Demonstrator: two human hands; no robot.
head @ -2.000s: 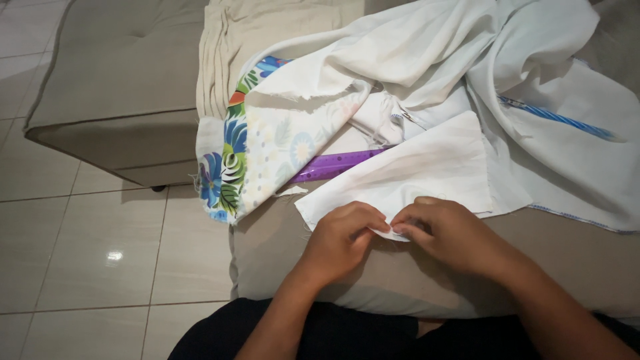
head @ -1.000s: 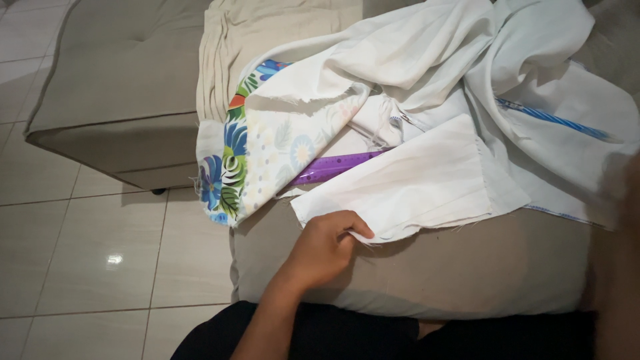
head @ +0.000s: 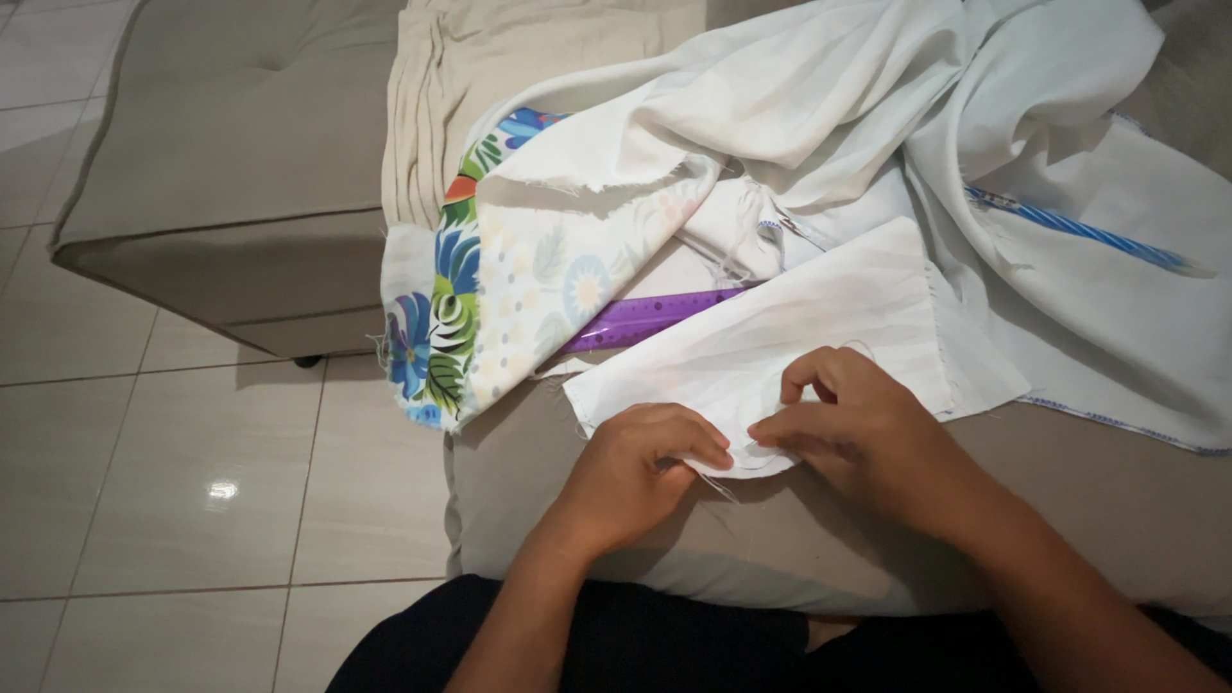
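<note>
A piece of white fabric (head: 770,337) lies over the front edge of the cushion. My left hand (head: 645,472) pinches its lower edge between thumb and fingers. Just to the right, my right hand (head: 857,433) has thumb and index fingertip together at the same edge; a needle or thread between them is too small to make out. Loose threads hang below my left fingertips. Behind the piece lie a purple plastic ruler (head: 645,318), partly covered, and floral printed fabric (head: 457,279), folded over at the left.
More white cloth (head: 818,87) is heaped behind, with a blue striped pen (head: 1088,231) on it at the right. Folded beige cloth (head: 539,38) lies at the back. A grey upholstered seat (head: 231,125) stands at the left above the tiled floor (head: 192,481).
My right hand, at the far right edge one second ago, has come back to the white fabric's edge beside my left hand. The left hand keeps its pinch on the fabric.
</note>
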